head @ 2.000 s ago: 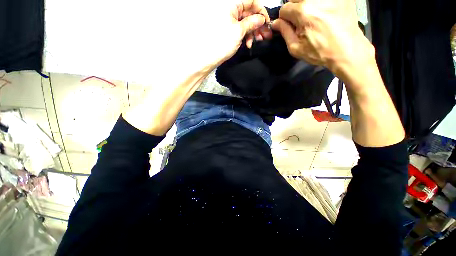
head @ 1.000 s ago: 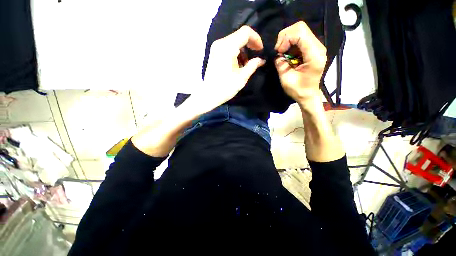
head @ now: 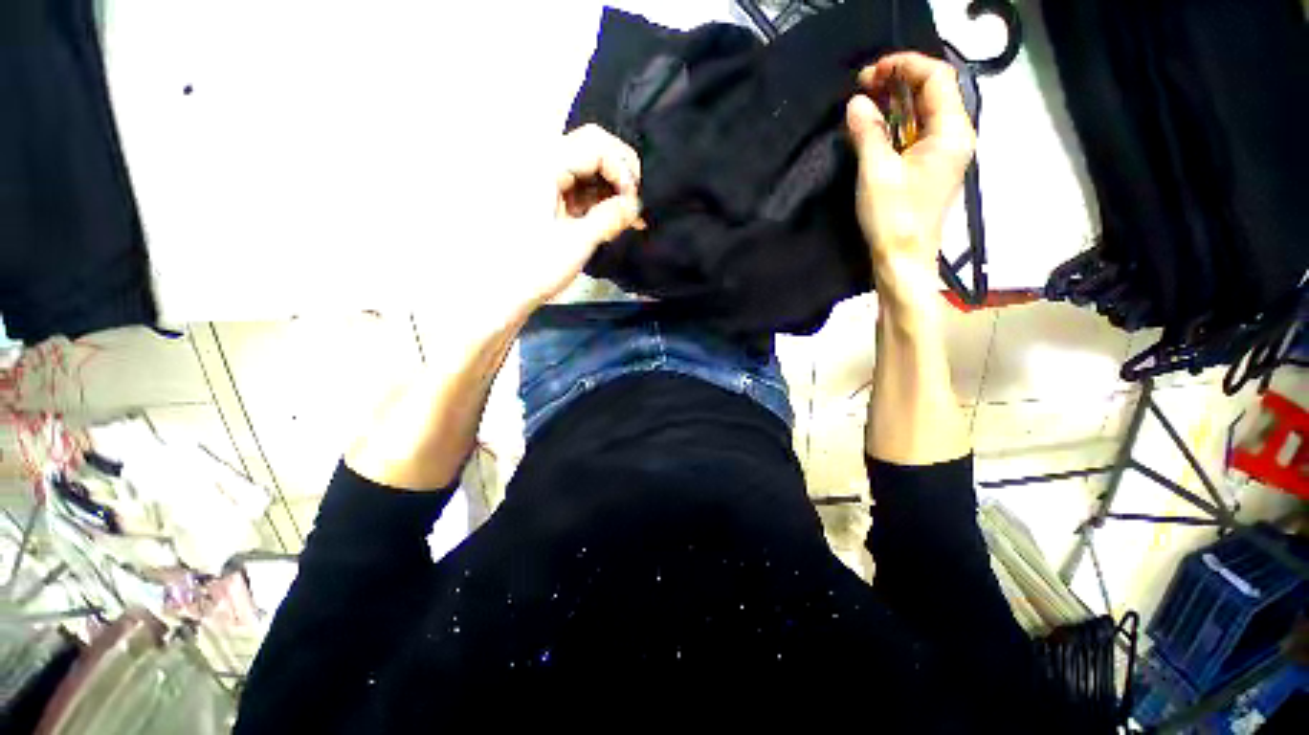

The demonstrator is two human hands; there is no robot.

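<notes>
A black garment (head: 732, 172) lies crumpled over the near edge of the white table (head: 359, 144). My left hand (head: 596, 201) is at its left edge, fingers curled and fingertips close to the cloth; whether it pinches the cloth or a thread is unclear. My right hand (head: 913, 137) is at the garment's right side, curled around thread snips (head: 904, 115), of which an orange-yellow part shows between the fingers. A black hanger (head: 976, 187) lies on the table just right of my right hand, partly hidden by the garment.
A stack of hung black garments (head: 1184, 158) hangs over the table edge at right, its hooks bunched. Another black garment (head: 65, 172) lies at far left. Below right are a red stool (head: 1275, 442), a blue crate (head: 1220, 610) and a metal stand. Pale bundles and red threads lie at lower left.
My hands have moved apart, left hand to the left and right hand to the right and slightly up. The garment is spread wider between them.
</notes>
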